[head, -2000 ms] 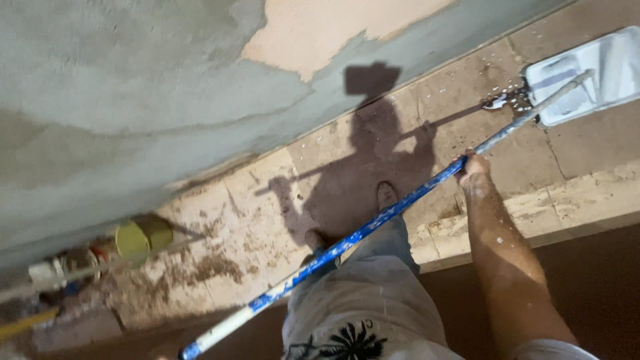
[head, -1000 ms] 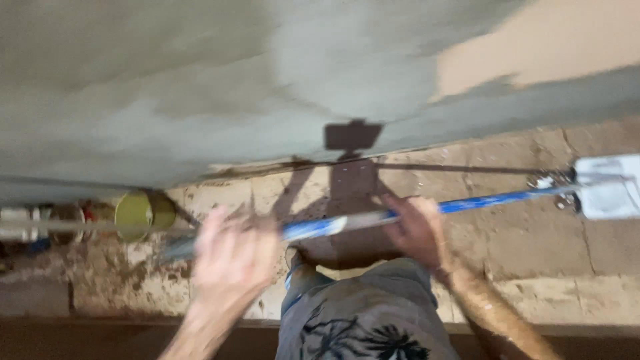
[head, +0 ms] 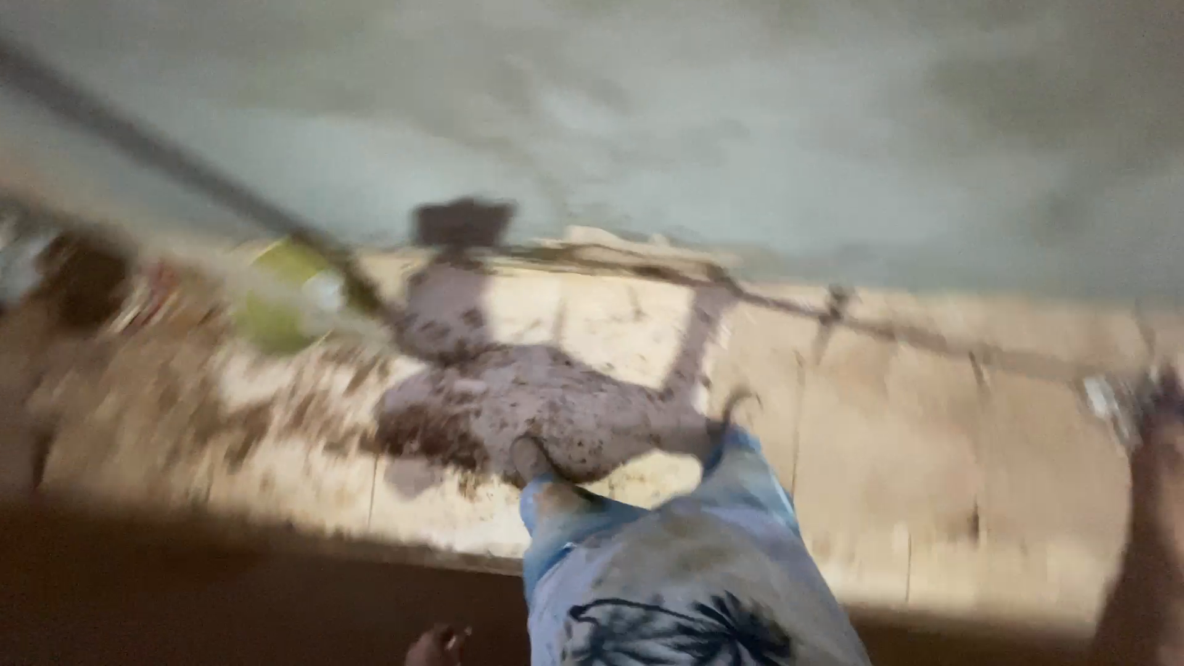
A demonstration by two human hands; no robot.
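My left hand (head: 439,645) shows only as a few curled fingers at the bottom edge; whether it holds anything cannot be told. Blurred and cut off by the right edge, my right hand (head: 1161,398) is near a small whitish patch (head: 1105,398); its grip is unclear. A blurred pale streak (head: 185,259), perhaps part of the long pole, slants across the left side in front of a yellow-green bucket (head: 277,310). The pole's blue part is not visible. Above the streak runs a dark, pole-like shadow (head: 194,176).
A patchy grey plastered wall (head: 647,120) fills the upper view. Below it, the pale floor (head: 879,416) bears dirt and debris (head: 435,425). Blurred items (head: 83,282) stand at far left. My shoe (head: 532,458) is on the floor, near a dark brown band (head: 231,592) along the bottom.
Both hands were on the blue and white pole; now they are far apart at the view's edges. The white tray seen earlier at right is no longer clearly visible. The view has shifted left.
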